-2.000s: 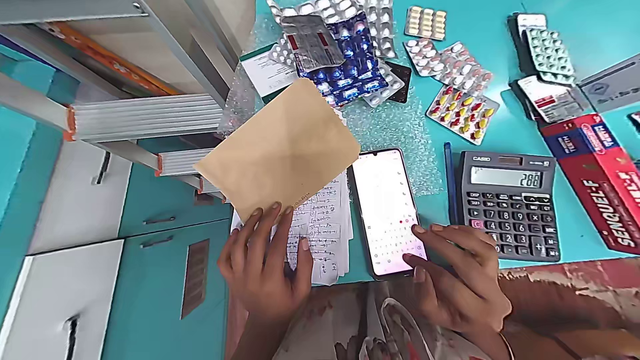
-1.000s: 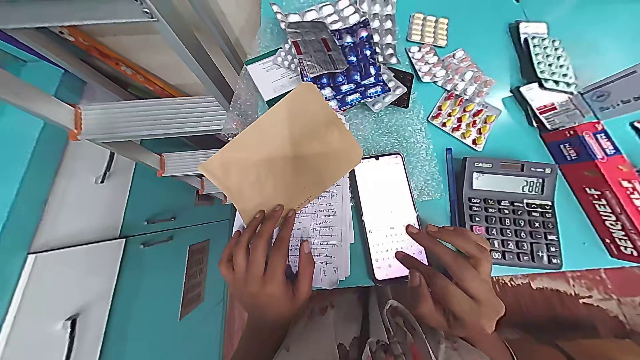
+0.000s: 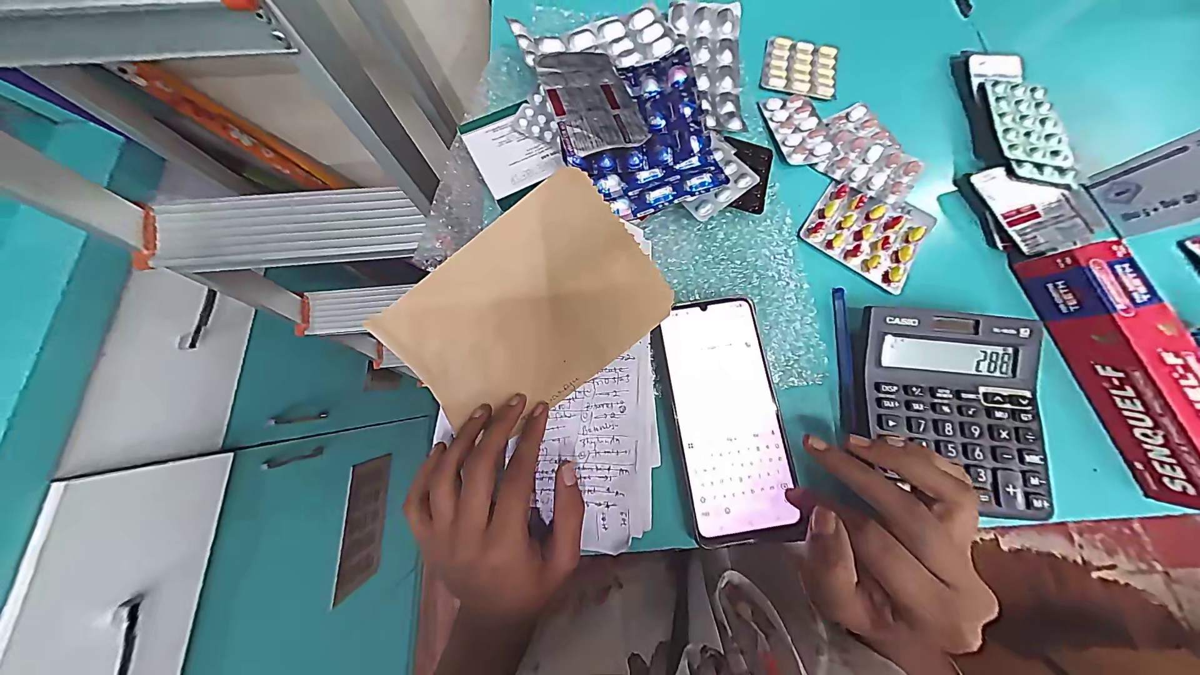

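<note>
My left hand [image 3: 502,516] lies with spread fingers on the lower edge of a brown paper envelope [image 3: 534,291] and on handwritten sheets [image 3: 609,450] partly beneath it. Right of the sheets, a smartphone [image 3: 722,394] lies on the teal table, its bright screen showing a keyboard. My right hand [image 3: 891,534] is at the phone's lower right corner, one fingertip at the screen's edge and the other fingers raised. It holds nothing and partly covers the keys of a Casio calculator [image 3: 956,412]. A blue pen [image 3: 841,347] lies between phone and calculator.
Blister packs of tablets [image 3: 647,122] are piled behind the envelope on bubble wrap [image 3: 778,309]. A strip of red and yellow capsules [image 3: 867,234] lies behind the pen. Red toothpaste boxes [image 3: 1116,366] are at the right. A metal ladder [image 3: 291,225] stands left, before teal and white cabinets [image 3: 309,525].
My right hand's fingertip has moved from over the phone's keyboard to the screen's lower right edge. My left hand stays on the envelope and sheets.
</note>
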